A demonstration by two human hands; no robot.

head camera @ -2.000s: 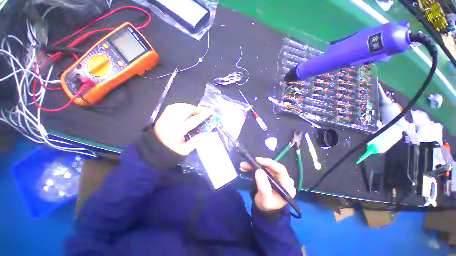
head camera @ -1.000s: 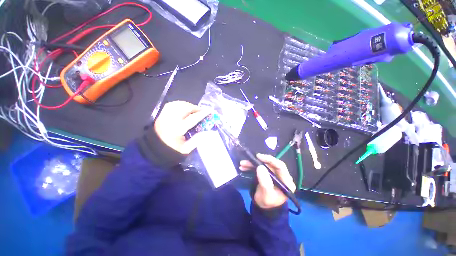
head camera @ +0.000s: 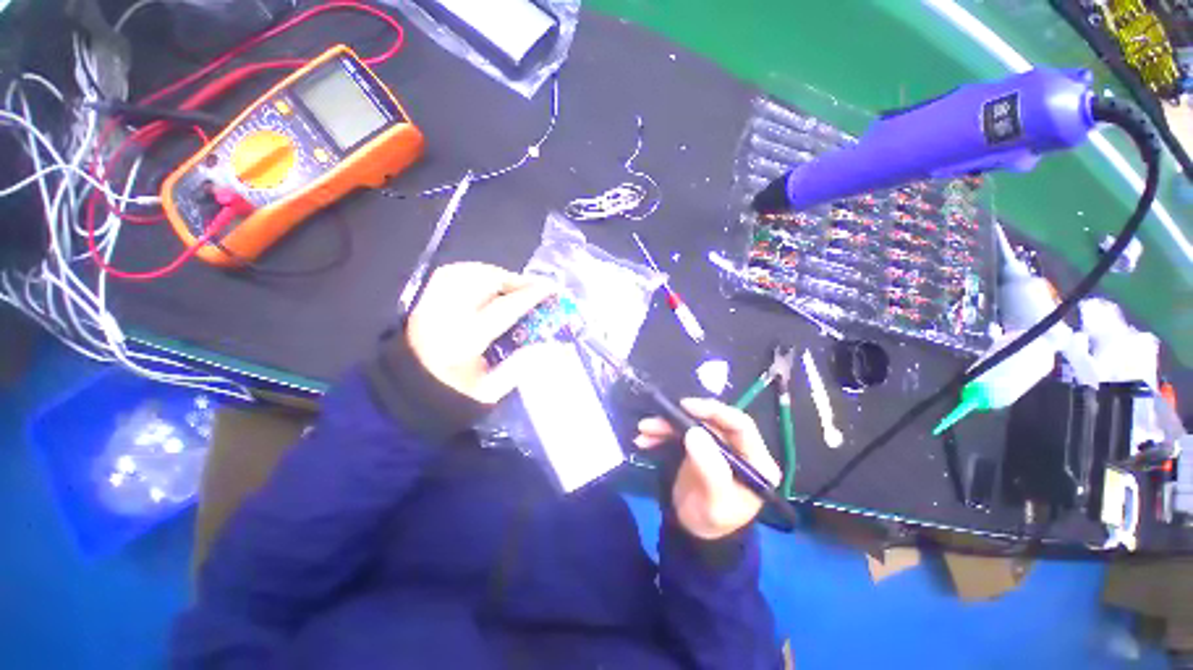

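My left hand (head camera: 461, 330) grips a small circuit board (head camera: 544, 318) at the upper end of a flat white block (head camera: 572, 425). A crinkled clear plastic bag (head camera: 605, 296) lies under and around them. My right hand (head camera: 713, 474) holds a black soldering iron (head camera: 674, 414) like a pen. Its tip points up and left to the board's right edge; whether it touches is too small to tell. The tweezers (head camera: 437, 242) lie on the mat just above my left hand.
Orange multimeter (head camera: 294, 155) and tangled white cables (head camera: 66, 262) are at left. A purple hot air gun (head camera: 935, 141) hangs over a blister tray (head camera: 864, 236) at right. Green-handled cutters (head camera: 785, 399), a small screwdriver (head camera: 680, 312) and a green-tipped bottle (head camera: 1001, 377) lie at right. Solder wire (head camera: 608, 202) lies behind the board.
My right hand and the iron have shifted slightly to the right, and the iron's rear end sits a little higher. My left hand still holds the board in nearly the same place.
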